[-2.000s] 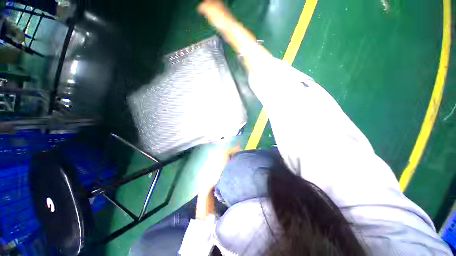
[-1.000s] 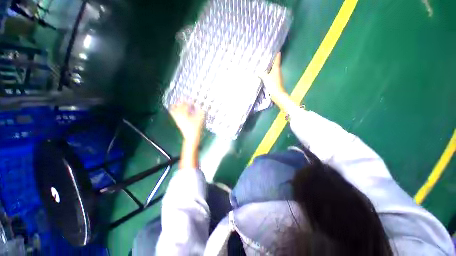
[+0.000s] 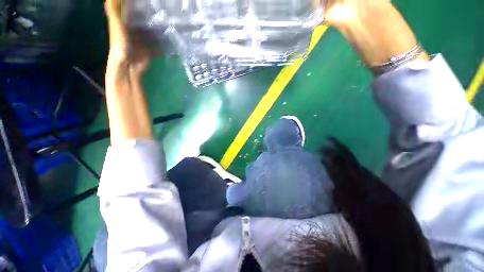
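A stack of clear, silvery blister trays (image 3: 239, 26) is held up at the top of the view, cut off by its edge. My left hand (image 3: 130, 53) is at the stack's left side, blurred, its fingers partly hidden. My right hand (image 3: 347, 18) grips the stack's right edge, with bracelets at the wrist. Below and behind the held stack, the corner of another pocketed tray (image 3: 207, 73) shows lower down near the floor. The held trays hide the rest of it.
The green floor (image 3: 345, 95) carries a yellow line (image 3: 260, 109) running diagonally past my shoes. A black stool (image 3: 16, 170) with metal legs stands at the left, near blue crates (image 3: 40, 247). Another yellow line (image 3: 476, 82) shows at the right edge. Dark hair hangs in the lower view.
Both hands were apart, then came to the tray stack on the floor. The held trays are now lifted closer to the camera, and a tray corner shows beneath them.
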